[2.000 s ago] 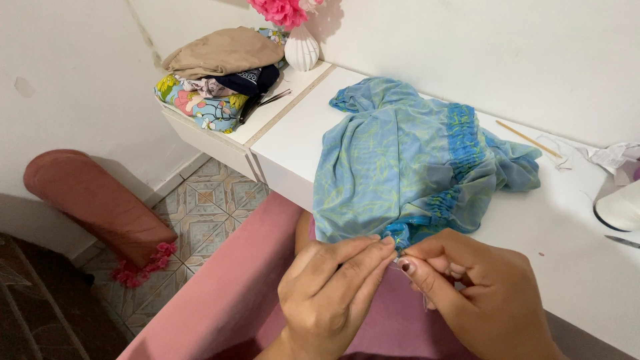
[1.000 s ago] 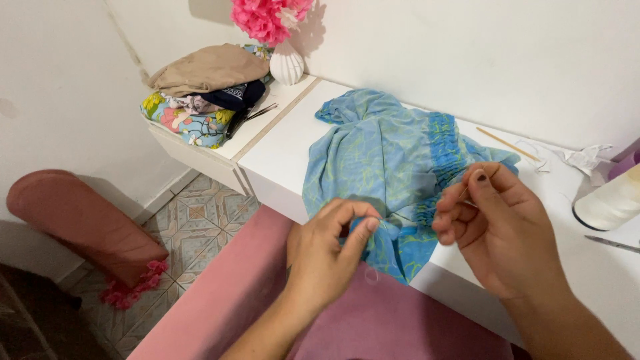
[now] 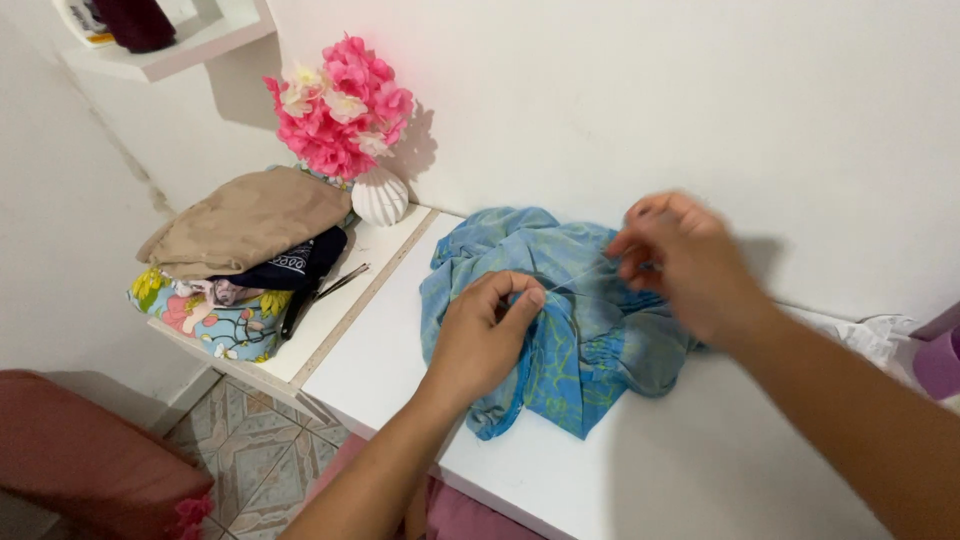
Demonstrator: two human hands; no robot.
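Note:
A blue garment with a yellow-green pattern (image 3: 555, 375) lies bunched on the white table (image 3: 375, 352). My left hand (image 3: 491, 330) pinches an edge of its fabric between thumb and index finger. A thin, light thread (image 3: 581, 276) runs from that pinch up to my right hand (image 3: 667, 255), which is raised over the garment's right part. The right fingers are curled together and blurred; the thread ends at them, and whether a needle is there cannot be made out.
On the left stand folded fabrics (image 3: 251, 217), dark-handled scissors (image 3: 319, 300) and a white vase (image 3: 380, 196) with pink flowers (image 3: 341, 109). A wall shelf (image 3: 172, 56) is above. Crumpled white material (image 3: 870, 337) and a purple object (image 3: 937, 364) lie at the right.
Two seconds ago both hands were together at the garment's near edge. My right hand has since moved away and up, with thread now visible between the hands. The view has shifted.

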